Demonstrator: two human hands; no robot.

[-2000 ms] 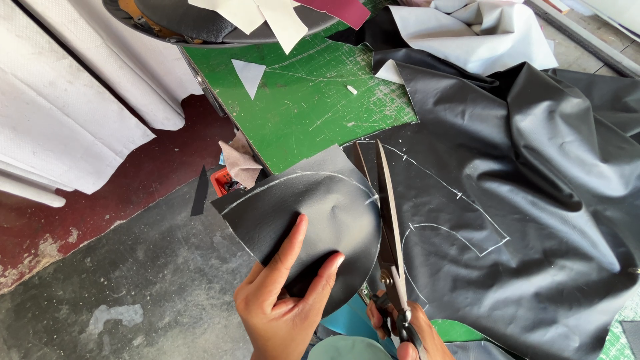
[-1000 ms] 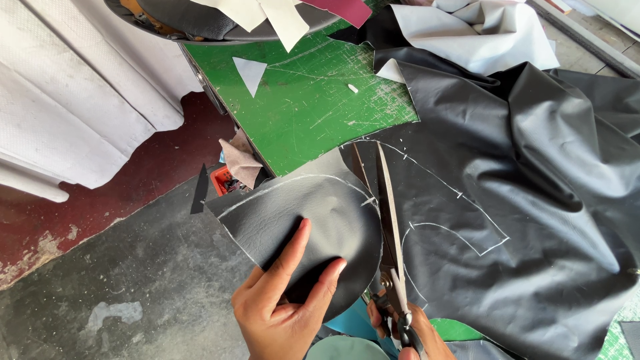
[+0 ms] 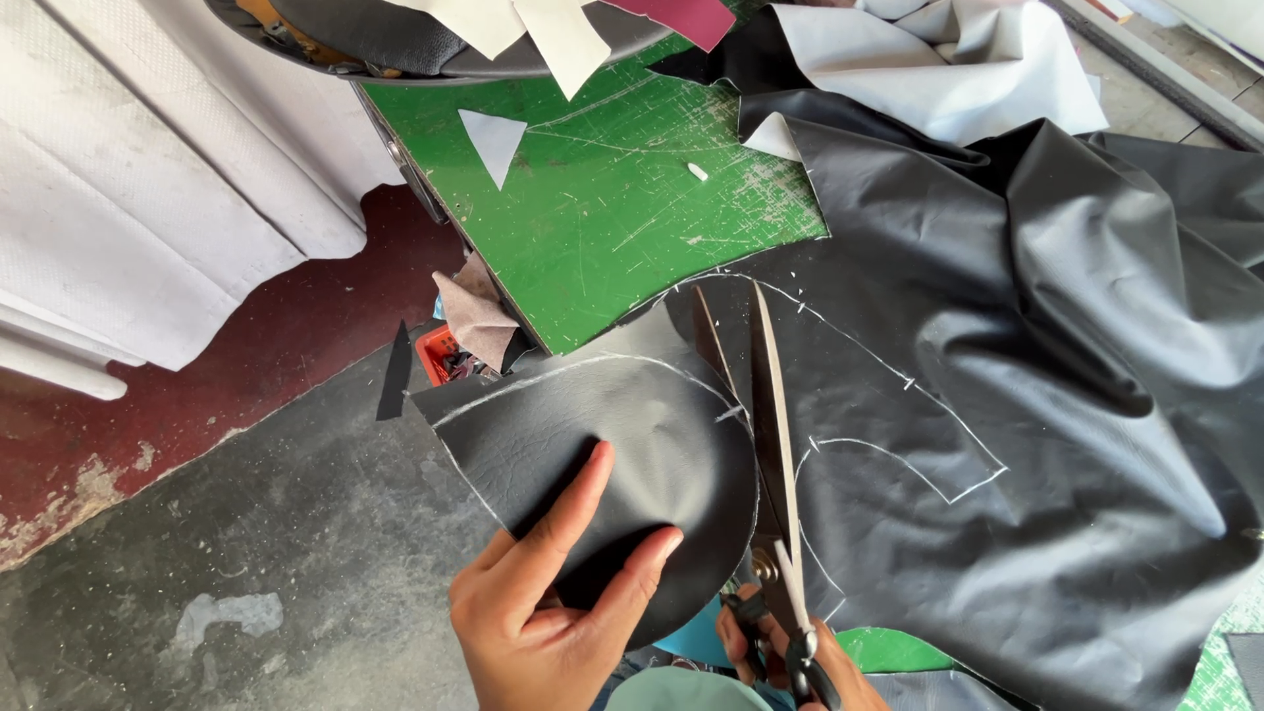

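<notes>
My left hand point(image 3: 573, 583) holds a rounded piece of black leather-like material point(image 3: 632, 434), with two fingers spread on its top face. A white chalk line follows the piece's upper edge. My right hand point(image 3: 790, 647) grips the black handles of large metal scissors point(image 3: 775, 425). Their blades stand apart and point up the view, beside the right edge of the rounded piece. To the right lies a wide black sheet of the same look point(image 3: 889, 326), carrying a curved chalk outline with small cross marks. Part of my right hand is hidden behind the scissors.
The sheet lies over a scratched green tabletop point(image 3: 592, 217) with a white triangular scrap point(image 3: 494, 143) and a chalk stub point(image 3: 698, 172). A black padded item point(image 3: 365, 39) bearing offcuts sits at the top. White curtains point(image 3: 148, 178) hang left; a red container point(image 3: 439, 351) is below the table edge.
The held piece has shifted and tilted slightly in my left hand over the two seconds. The scissors have stayed in nearly the same place.
</notes>
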